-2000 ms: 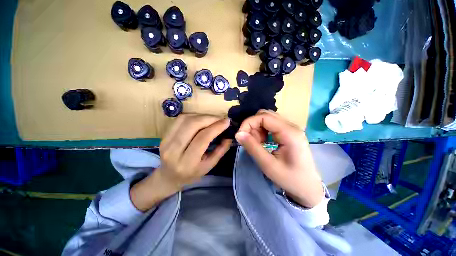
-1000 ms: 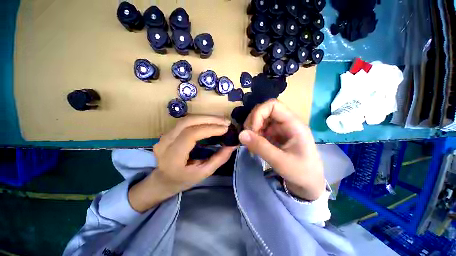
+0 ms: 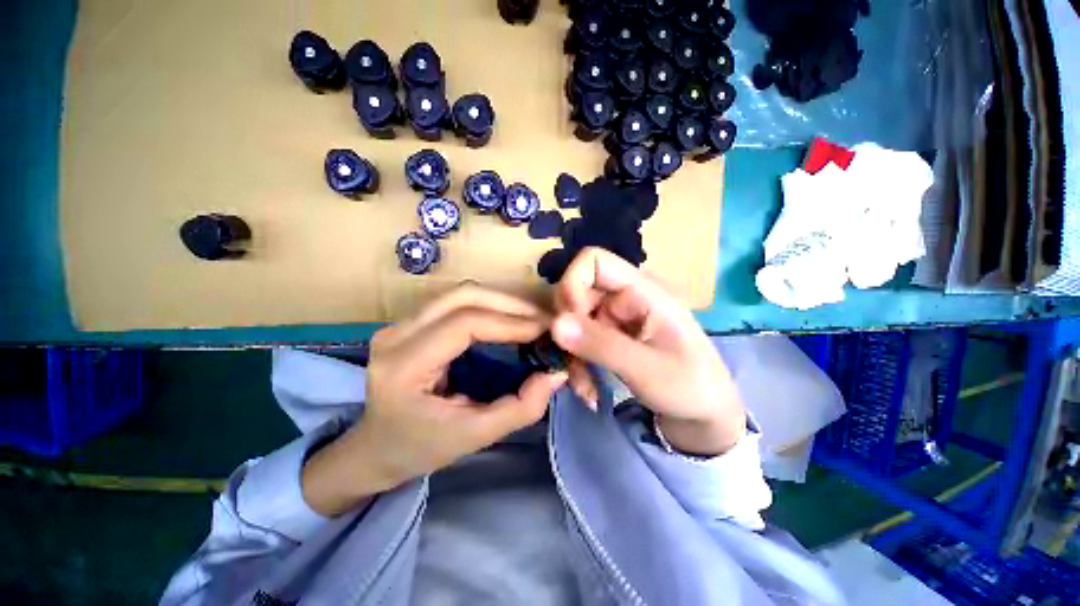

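Note:
My left hand (image 3: 444,385) holds a black knob body (image 3: 542,352) between thumb and fingers, just off the bench's near edge. My right hand (image 3: 640,349) has its thumb and fingertips on the same knob's end; whether a cap is between them is hidden. Loose flat black caps (image 3: 610,219) lie in a heap at the cardboard's near edge, above my right hand. Several knobs with shiny whitish tops (image 3: 439,214) stand left of the heap. Further back, knobs with pale centre dots (image 3: 426,107) stand in a group. One knob (image 3: 214,236) lies on its side at left.
A dense block of upright knobs (image 3: 634,77) stands at the back right of the cardboard (image 3: 142,130). Spare caps (image 3: 809,47) lie on a clear bag. A white squeeze bottle (image 3: 799,275) rests by a white cloth (image 3: 888,207) with a red piece (image 3: 828,154). Dividers (image 3: 965,142) stand far right.
My left hand has opened wider around the knob, whose end now shows between both hands. My right fingertips have closed onto it. The view has shifted slightly.

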